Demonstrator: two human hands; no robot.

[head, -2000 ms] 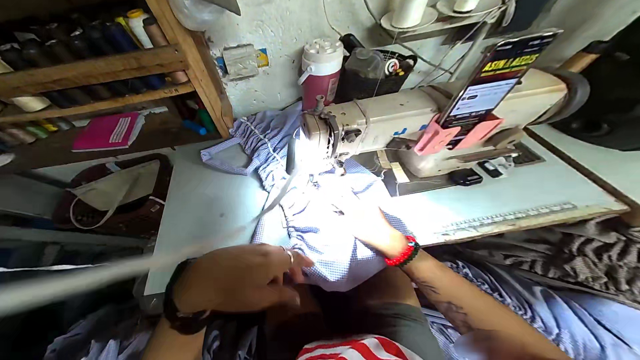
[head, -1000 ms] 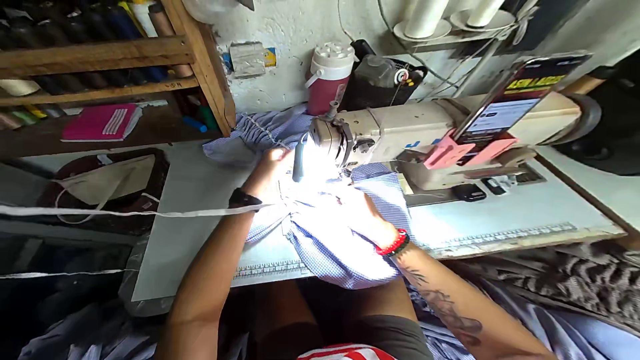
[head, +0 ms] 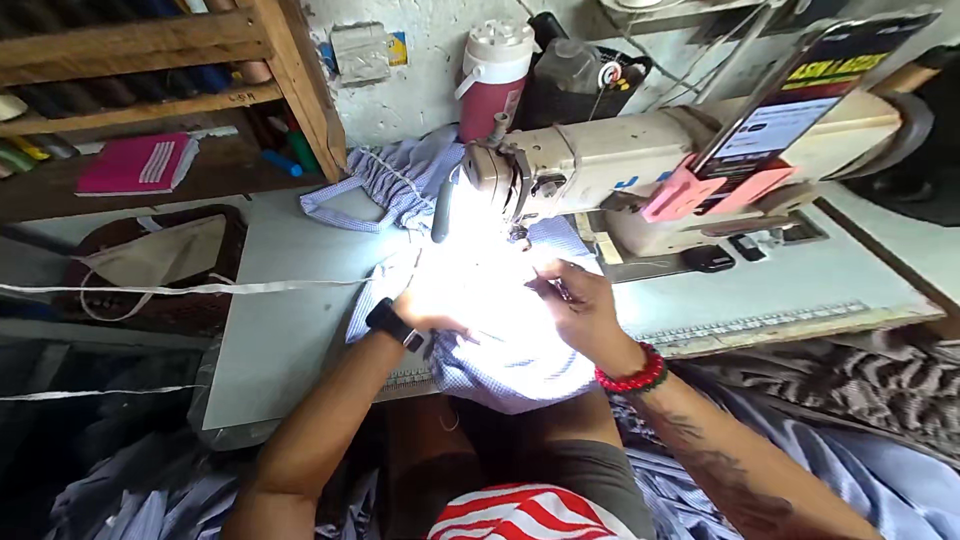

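Note:
Blue-and-white checked fabric (head: 517, 375) lies bunched under the head of a sewing machine (head: 615, 157), partly washed out by the machine's bright lamp. My left hand (head: 439, 311), with a black watch at the wrist, rests on the fabric left of the needle area. Near the presser foot, my right hand (head: 585, 304) has its thumb and fingertips together at the fabric; glare hides what lies between them. A white elastic or tape strip (head: 300, 286) runs from the left edge to the fabric. A gathered part of the cloth (head: 394, 180) lies behind the machine head.
A red-and-white jug (head: 495, 82) and a black container (head: 577, 90) stand behind the machine. A phone (head: 787, 105) sits in a pink holder on the machine. A ruler (head: 750, 322) lies along the front edge. Left are a thread shelf (head: 135, 45) and a basket (head: 157, 262).
My left hand has come back from beside the machine head to the fabric nearer me. My right hand has lifted from lying flat, its fingertips now drawn together near the presser foot.

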